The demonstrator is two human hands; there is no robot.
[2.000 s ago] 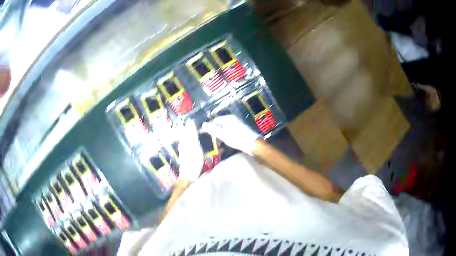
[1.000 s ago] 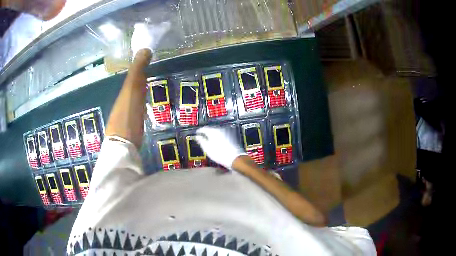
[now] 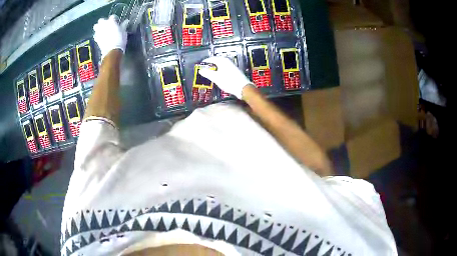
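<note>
A clear plastic tray (image 3: 185, 52) holds mobile phones with yellow frames and red keypads in two rows. My left hand (image 3: 110, 36), in a white glove, is beside the tray's far left corner, closed on narrow clear plastic pieces (image 3: 131, 15). Glare blurs their edges. Another clear piece (image 3: 163, 12) lies over the top of a far-row phone. My right hand (image 3: 224, 76), also in a white glove, grips the top end of a near-row phone (image 3: 202, 90), which tilts slightly in its pocket. The hand partly hides the neighbouring pocket.
A second tray of phones (image 3: 51, 106) lies on the dark green surface (image 3: 133, 82) at the left, partly behind my left arm. The raised shelf edge (image 3: 60, 25) runs along the upper left. A brown open carton (image 3: 371, 90) stands to the right.
My left hand has come down from the shelf towards the tray, with clear plastic pieces. My right hand stays over the near row. The view has shifted, and the trays now appear higher.
</note>
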